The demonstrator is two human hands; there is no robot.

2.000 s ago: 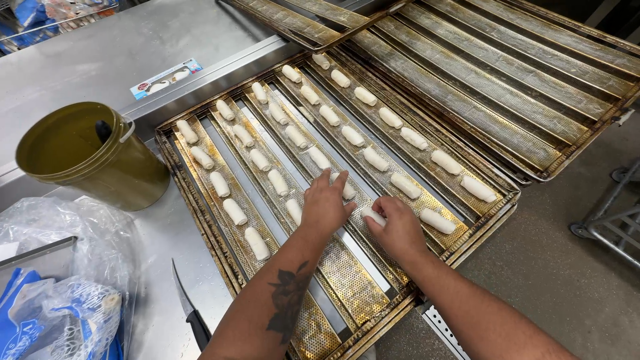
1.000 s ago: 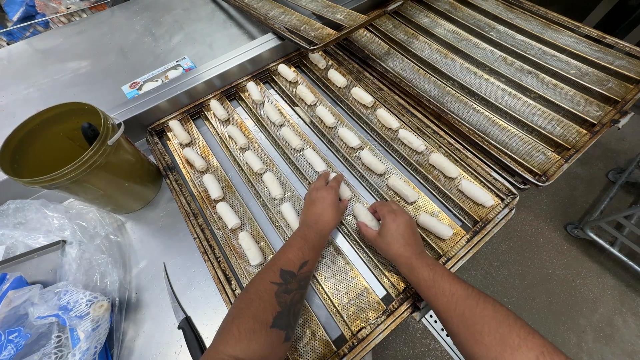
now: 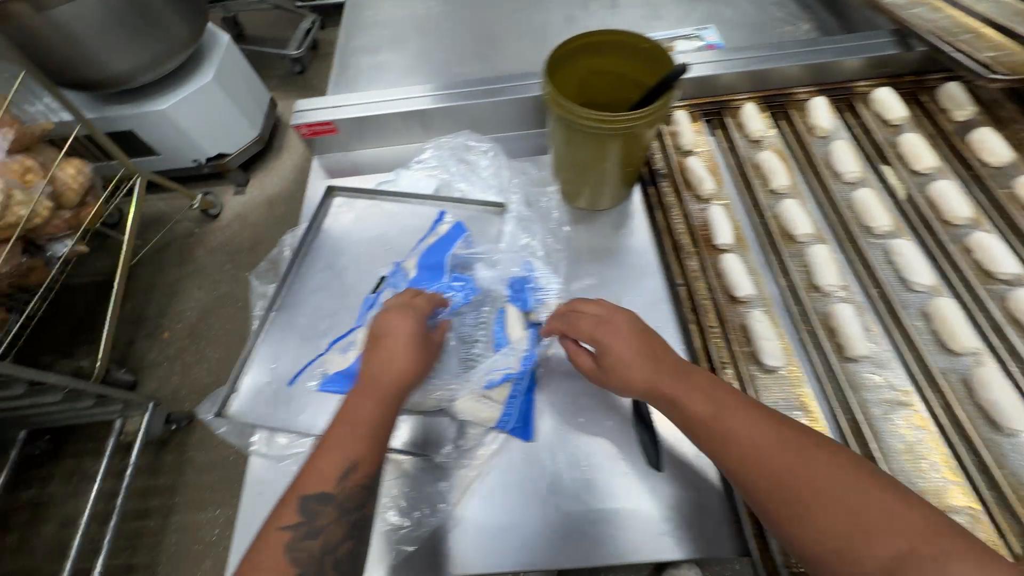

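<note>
A blue and clear plastic bag point(image 3: 432, 264) with pale dough pieces in it lies partly on a metal sheet pan point(image 3: 280, 344). My left hand point(image 3: 406, 332) is on the bag's left part, fingers curled; whether it grips the plastic is blurred. My right hand point(image 3: 612, 344) is at the bag's right edge, its thumb and fingers bent close to the plastic; a grip cannot be made out. Rows of white dough pieces point(image 3: 848, 328) lie in the channels of a perforated baguette tray point(image 3: 788, 392) at the right. A black knife handle point(image 3: 646, 436) shows below my right hand.
An olive plastic bucket point(image 3: 600, 152) holding a black-handled utensil stands behind the bag, against the tray's left edge. Clear plastic film point(image 3: 456, 160) spreads around the sheet pan. At the left are a wire rack point(image 3: 120, 280) with bagged goods and a large mixer point(image 3: 176, 104) on the floor.
Both hands have left the dough pieces on the baguette tray and are now at the blue and clear bag. The view has swung far to the left.
</note>
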